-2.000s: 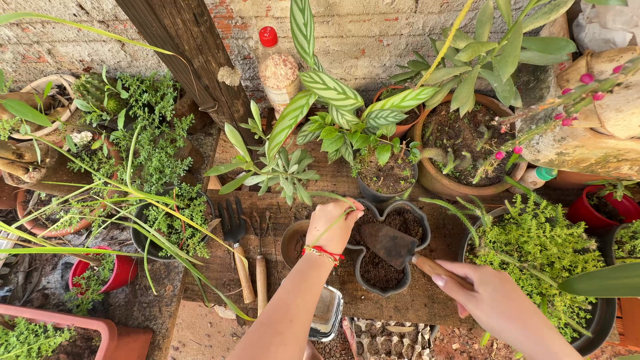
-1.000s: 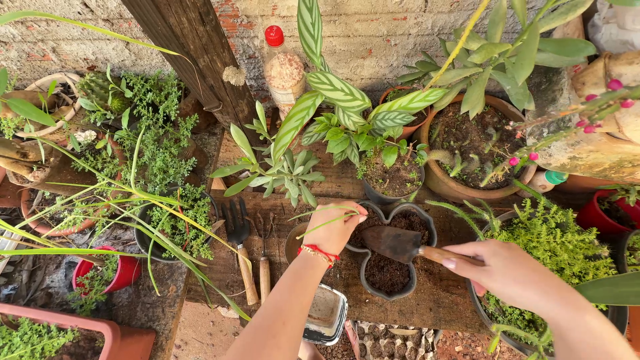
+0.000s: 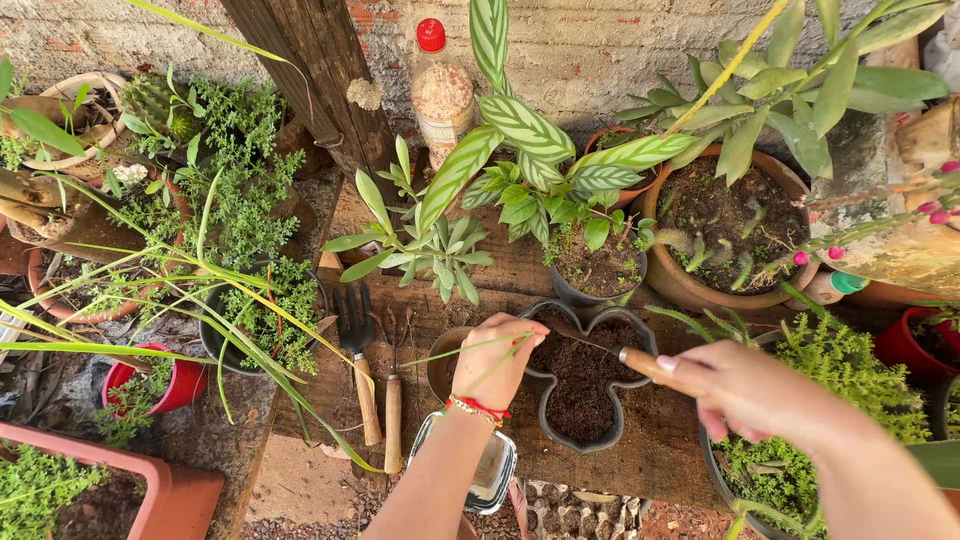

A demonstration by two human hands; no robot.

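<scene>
My right hand (image 3: 739,382) grips the wooden handle of a garden trowel (image 3: 660,370). Its metal blade, seen nearly edge-on, reaches into the soil at the upper left of a dark, lobed planter (image 3: 616,420). At that planter's left edge, my left hand (image 3: 496,358), with a red and a beaded bracelet at the wrist, holds thin green blades of a plant (image 3: 442,358) between its fingers. Whether roots hang below the fingers is hidden. A small round pot (image 3: 444,367) is partly covered by my left hand. The planter rests on a wooden table (image 3: 525,277).
A hand fork (image 3: 356,330) and a small hand rake (image 3: 394,405) lie left of my left hand. Below stands a rectangular container (image 3: 495,469). Behind are a small potted plant (image 3: 600,262), a large clay pot (image 3: 664,274) and a red-capped bottle (image 3: 442,97). A bushy potted plant (image 3: 855,375) stands at right.
The trowel blade has turned from showing its broad face to nearly edge-on, and its tip is in the planter's upper left soil. My left hand still holds the green blades.
</scene>
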